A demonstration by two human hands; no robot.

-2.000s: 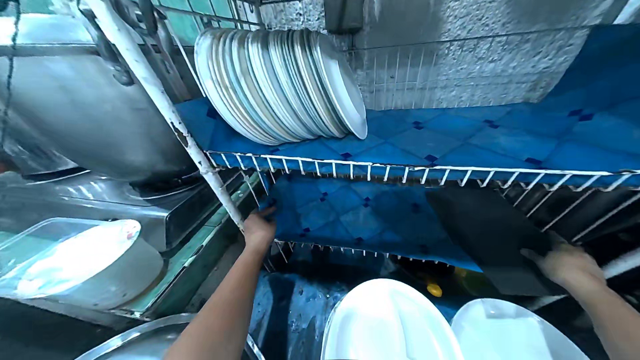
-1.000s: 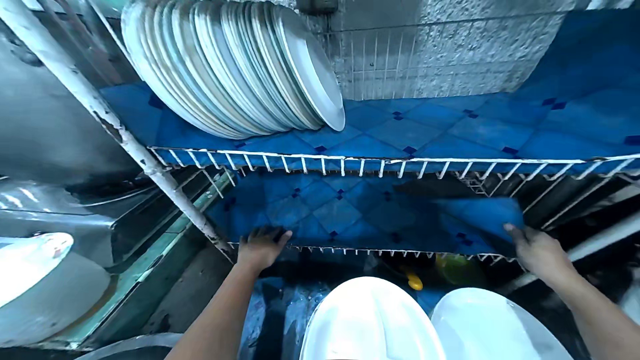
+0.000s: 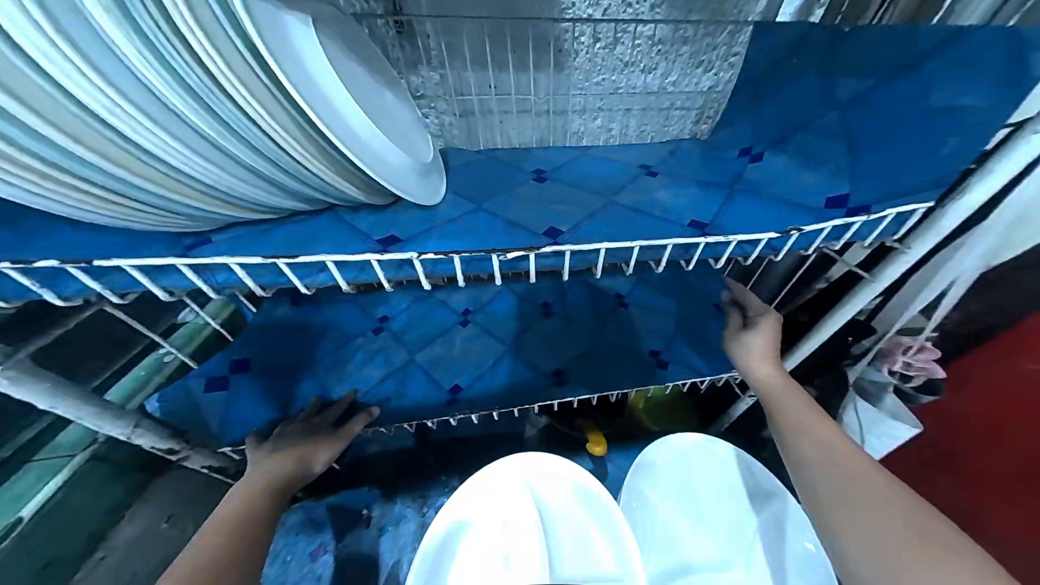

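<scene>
A blue diamond-patterned liner sheet (image 3: 487, 341) lies on the middle shelf of a white wire rack (image 3: 504, 256). My left hand (image 3: 305, 443) rests on the sheet's front left part, fingers spread. At the sheet's right end is my right hand (image 3: 749, 329), its thumb and fingers at the edge; whether they pinch it is not clear. A similar blue liner (image 3: 585, 191) covers the shelf above, where a row of plates (image 3: 203, 114) stands on edge at the left.
Two white oval dishes, one divided (image 3: 524, 520) and one plain (image 3: 723, 512), sit below in front. A yellow handle (image 3: 595, 439) shows under the middle shelf. White rack posts (image 3: 918, 244) stand at both sides. A pink flower-shaped item (image 3: 910, 360) hangs at the right.
The liner's right part, folded over with its dark underside up two seconds ago, now lies spread along the middle shelf. My right hand has moved back to its right end. The view has moved closer.
</scene>
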